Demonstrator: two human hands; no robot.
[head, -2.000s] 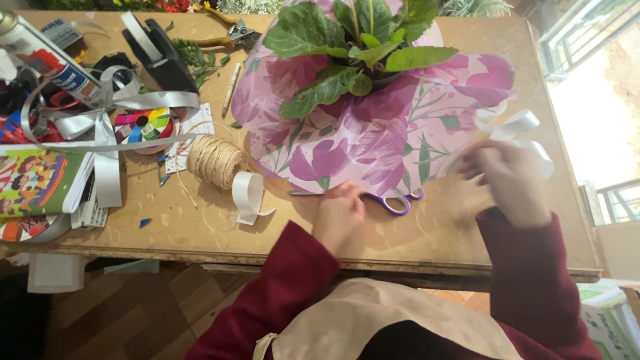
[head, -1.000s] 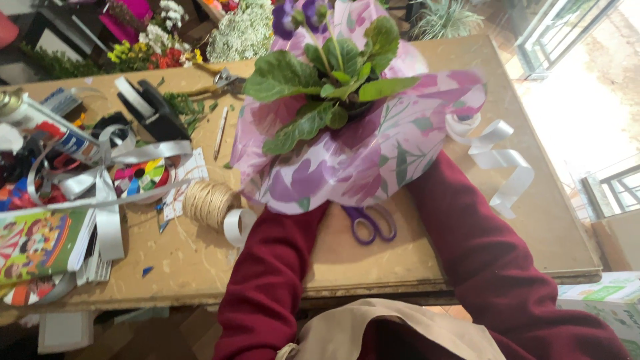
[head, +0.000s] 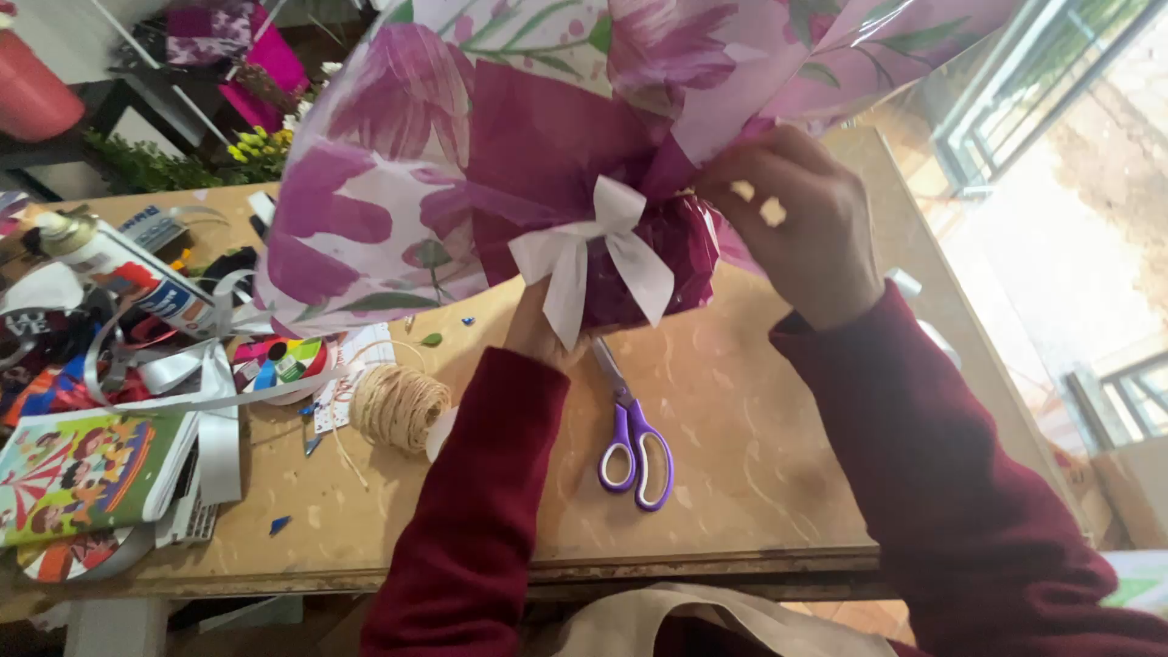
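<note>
A potted plant's floral wrapping [head: 365, 210], pink and white with a dark magenta base [head: 689, 255], is raised off the wooden table. A white ribbon bow [head: 602, 242] is tied around the gathered neck. My left hand [head: 538, 324] supports the wrapped base from below and is mostly hidden behind the bow and base. With bent fingers my right hand [head: 798, 219] pinches the wrapping's edge at the right of the neck. Purple-handled scissors [head: 634, 447] lie on the table beneath, between my forearms. The plant's leaves are out of view.
On the left of the wooden table [head: 748, 438] are a twine spool [head: 401, 411], a spray can [head: 137, 274], a colourful booklet [head: 91, 465], loose silver ribbon [head: 219, 420] and multicoloured ribbon rolls [head: 283, 365]. Yellow flowers [head: 260, 146] stand beyond the far edge.
The wrapped plant has been lifted from the table and tilted, so its base and white bow now show. Two seconds ago my left hand was beside the scissors and my right hand near the white ribbon.
</note>
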